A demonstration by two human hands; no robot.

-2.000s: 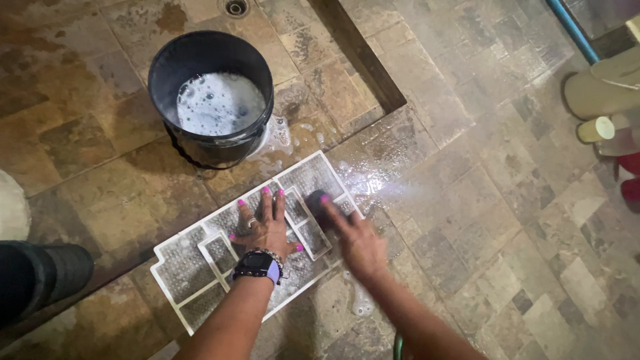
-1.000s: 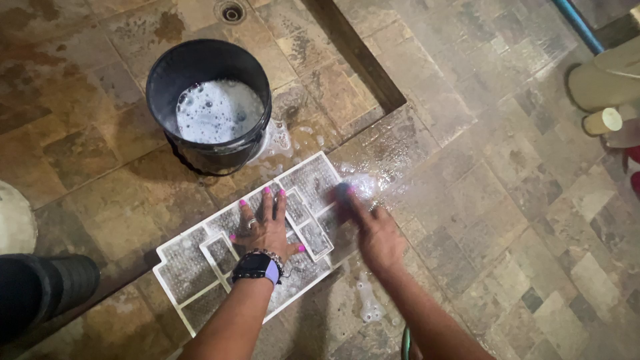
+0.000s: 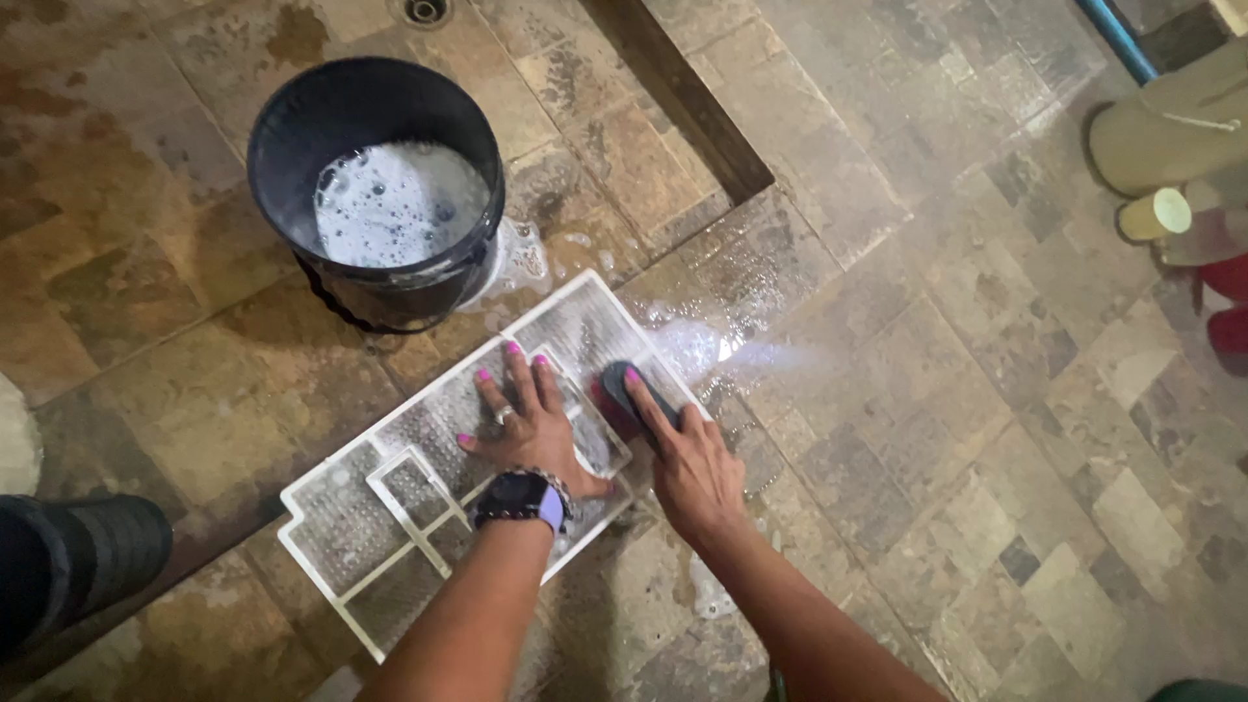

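Note:
A white plastic-framed mesh filter panel (image 3: 370,526), wet and soapy, lies flat on the tiled floor. Spread over its middle, palm down, is my left hand (image 3: 531,429), with a watch and a beaded bracelet at the wrist; it presses on the panel and grips nothing. My right hand (image 3: 692,463) holds a dark scrubbing brush (image 3: 624,385) against the mesh near the panel's right end; the brush's underside is hidden. Just beyond the panel, at the upper left, stands a black bucket (image 3: 278,210) with foamy water (image 3: 400,205) inside.
Suds (image 3: 522,255) lie beside the bucket. A raised brown edge (image 3: 702,117) runs across the floor near a round drain (image 3: 426,10). At the right stand a beige bucket (image 3: 1160,136) and a small yellowish container (image 3: 1155,214). A black cylindrical object (image 3: 107,556) is at the lower left.
My right hand with the brush moved off toward the panel's upper right edge, then came back onto the mesh. My left hand has stayed spread on the panel.

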